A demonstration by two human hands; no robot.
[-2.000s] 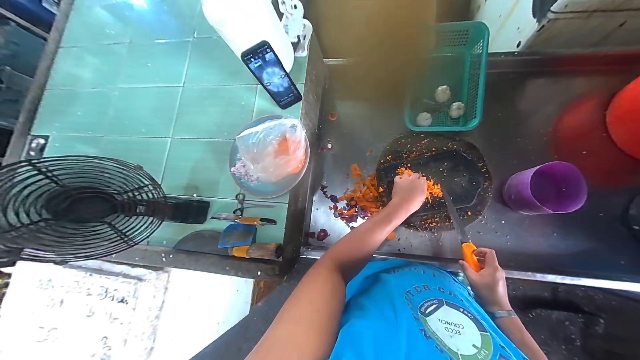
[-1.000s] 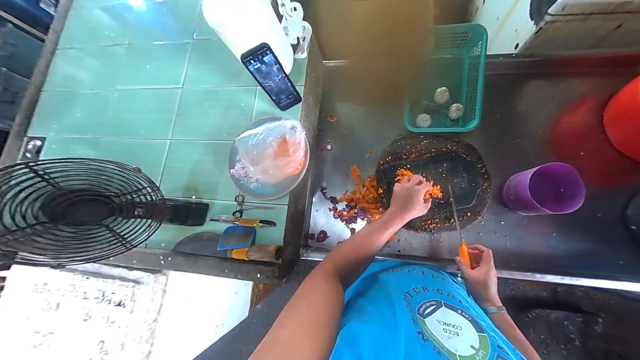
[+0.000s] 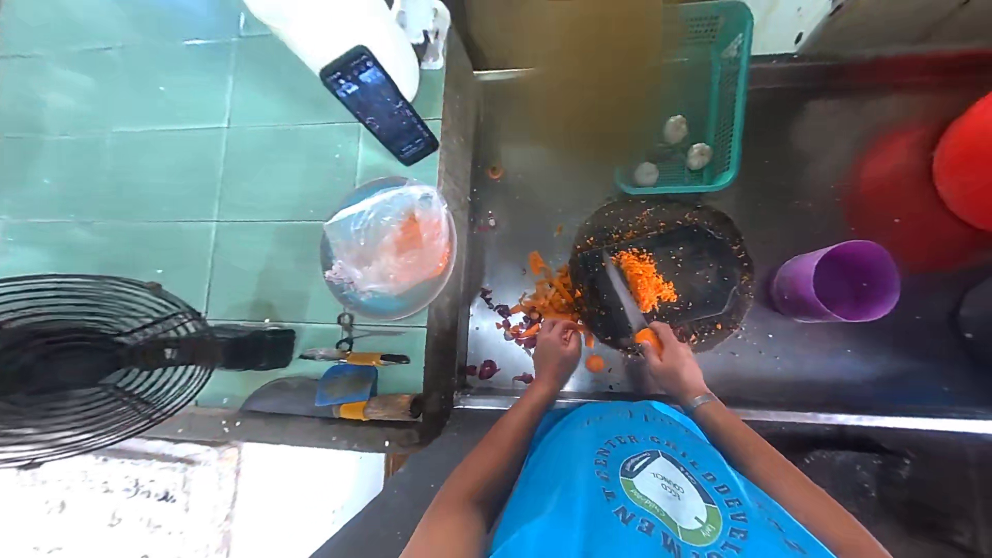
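My right hand (image 3: pixel 673 364) grips the orange handle of a kitchen knife (image 3: pixel 625 294), whose blade lies over a dark round chopping board (image 3: pixel 697 310). Just right of the blade is a heap of finely chopped carrot (image 3: pixel 643 279); small orange bits dot the board's rim. At the board's lower left, my left hand (image 3: pixel 556 353) is at the edge of a pile of carrot peelings (image 3: pixel 552 294) mixed with reddish-purple onion skins (image 3: pixel 487 370). Its fingers are bent, and whether they hold a peeling cannot be seen. A small carrot piece (image 3: pixel 594 363) lies between my hands.
A green plastic basket (image 3: pixel 732 155) with garlic bulbs (image 3: pixel 699 156) stands behind the board, a purple cup (image 3: pixel 837 281) to its right. On the left tiled counter are a plastic-covered bowl (image 3: pixel 387 298), a phone (image 3: pixel 380 105), scissors (image 3: pixel 346 332), a cleaver (image 3: pixel 283 397) and a fan (image 3: pixel 101 364).
My left hand has left the chopped carrot and moved down and left to the peelings. My right hand has moved left, and the knife blade now slants beside the heap.
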